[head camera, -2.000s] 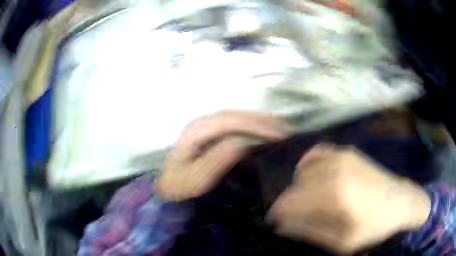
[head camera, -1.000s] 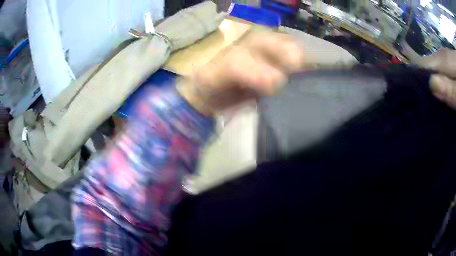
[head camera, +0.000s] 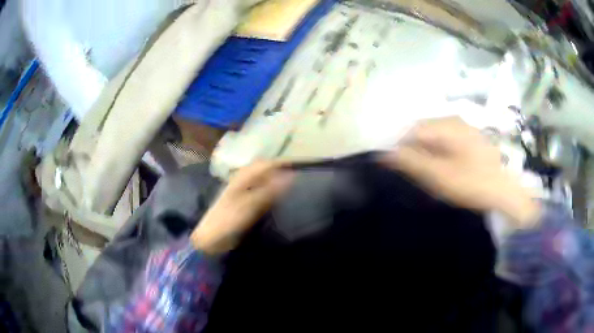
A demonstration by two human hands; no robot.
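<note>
A large black garment piece [head camera: 365,260] hangs in front of me, with a grey patch of its reverse showing near the top left. My left hand [head camera: 244,198] is closed on its upper edge at the left. My right hand [head camera: 456,162] grips the same edge further right. The edge runs between the two hands, just over the near side of the cream table [head camera: 312,97]. Both hands are blurred, and the fingertips of the right are hard to make out.
A bright blue board [head camera: 231,78] lies at the table's left side. A long beige cloth bundle [head camera: 140,104] runs along the left. Grey cloth [head camera: 163,214] is heaped below it. Blurred metal machine parts [head camera: 537,146] stand at the right.
The view has shifted, showing more of the table and the machine parts. Both hands now hold the black cloth lower in view and closer together than one second ago.
</note>
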